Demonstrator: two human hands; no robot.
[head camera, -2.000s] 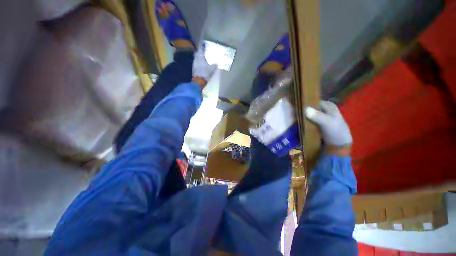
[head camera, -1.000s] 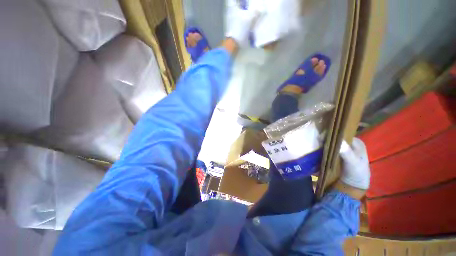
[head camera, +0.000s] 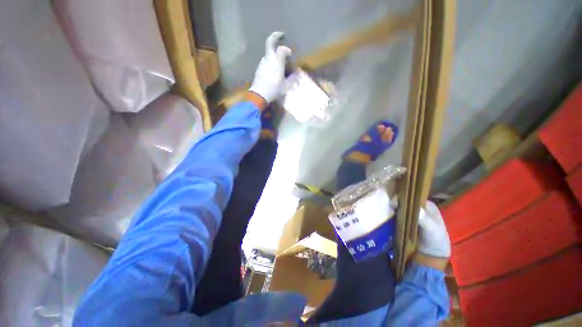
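My right hand (head camera: 434, 231), in a white glove, is shut around long brown cardboard strips (head camera: 424, 128) held lengthwise in front of me. A white and blue printed packet (head camera: 364, 228) and a crinkled clear plastic bag (head camera: 369, 186) lie against the strips' left side; the fingers there are mostly hidden. My left hand (head camera: 271, 73), also in a white glove, is stretched forward over the floor. A blurred white piece in clear film (head camera: 308, 97) is beside its palm; whether the hand grips it is unclear.
Bulky whitish wrapped goods (head camera: 115, 128) with brown cardboard edges stand at left. Red bins (head camera: 510, 223) are at right. An open carton (head camera: 297, 271) is low by my legs. A brown strip (head camera: 364, 41) lies across the grey floor ahead.
My left hand has drawn back from the top edge, and the white item near it looks smaller than a second ago. My right hand still holds the strips, now slightly further left.
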